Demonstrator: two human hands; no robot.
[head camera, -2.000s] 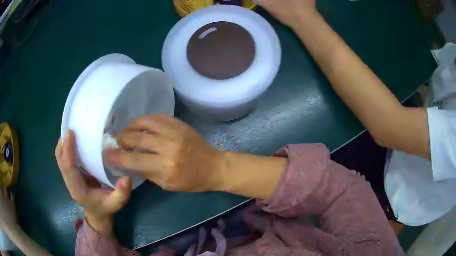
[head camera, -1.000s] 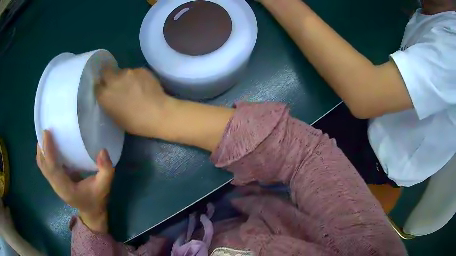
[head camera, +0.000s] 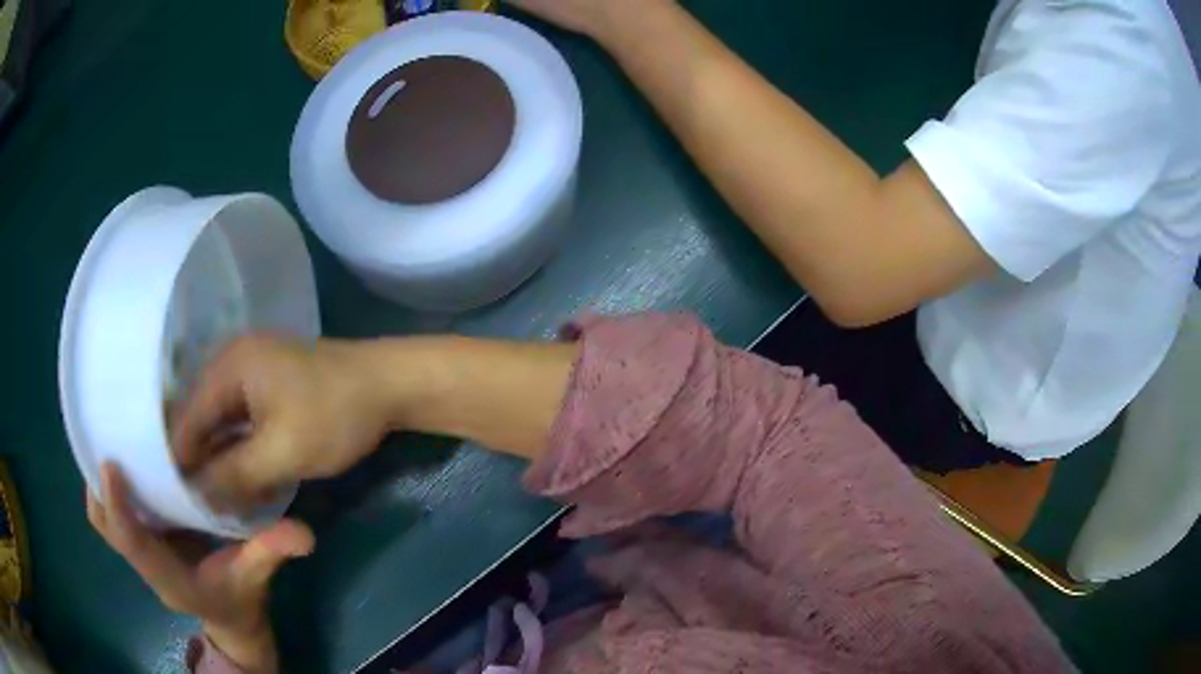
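Note:
The white inner housing, a deep round tub with a flat rim, is tilted on its side at the left, its open side facing right. My left hand holds it from below at its lower edge. My right hand is at the tub's opening, fingers curled and blurred against the inside of its lower part. I cannot tell whether the fingers pinch anything. Small blurred marks show on the tub's inside above my hand.
A white outer cover with a dark brown panel stands on the dark-green tabletop. A yellow base housing lies behind it. Another person's arm reaches in from the right. Another yellow part shows at the left edge.
My right hand moved from the lower inside to the upper part of the tub, then back down. The tub and my left hand shifted left in view, as did the cover.

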